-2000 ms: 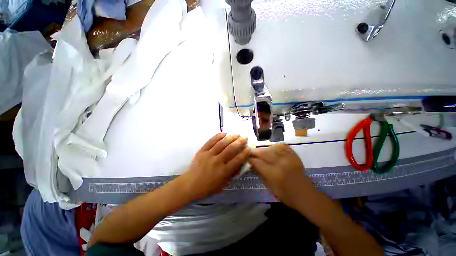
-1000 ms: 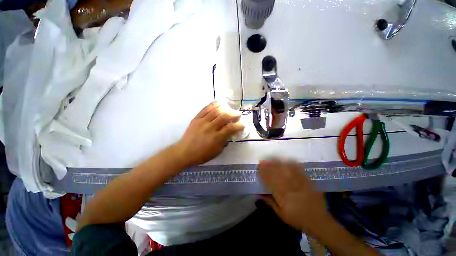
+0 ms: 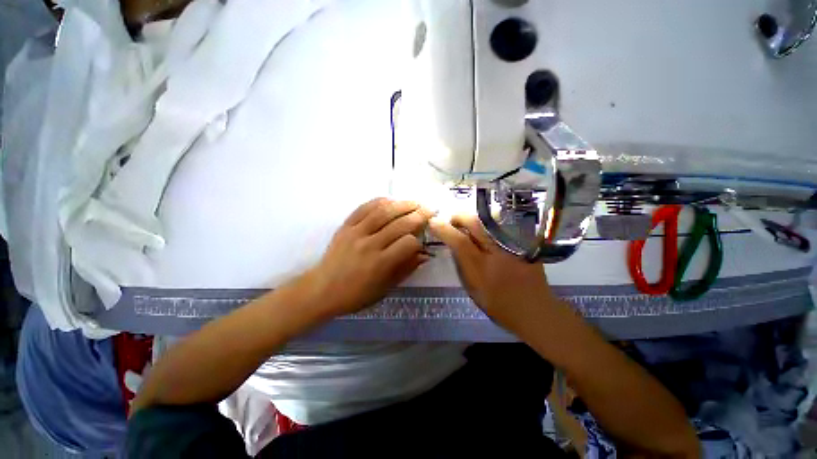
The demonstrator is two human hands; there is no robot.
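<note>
My left hand (image 3: 381,251) lies on the machine bed just left of the needle area, fingertips together. My right hand (image 3: 493,269) reaches in from the right, its fingertips close to the left ones. A piece of white fabric seems to lie under the fingertips, but glare hides its outline and I cannot tell how it is gripped. The white sewing machine (image 3: 681,99) stands above, and its shiny metal guard (image 3: 569,197) hides part of the needle area and is close to my right hand.
Loose white cut pieces (image 3: 116,170) are piled at the left. Scissors with red and green handles (image 3: 658,255) and small dark snips (image 3: 785,235) lie at the right. A grey ruler strip (image 3: 358,309) edges the table. A blue-grey cloth bundle (image 3: 67,385) hangs lower left.
My right hand has moved from the table's front edge back up to the needle area beside my left hand. The camera view has come closer to the machine head.
</note>
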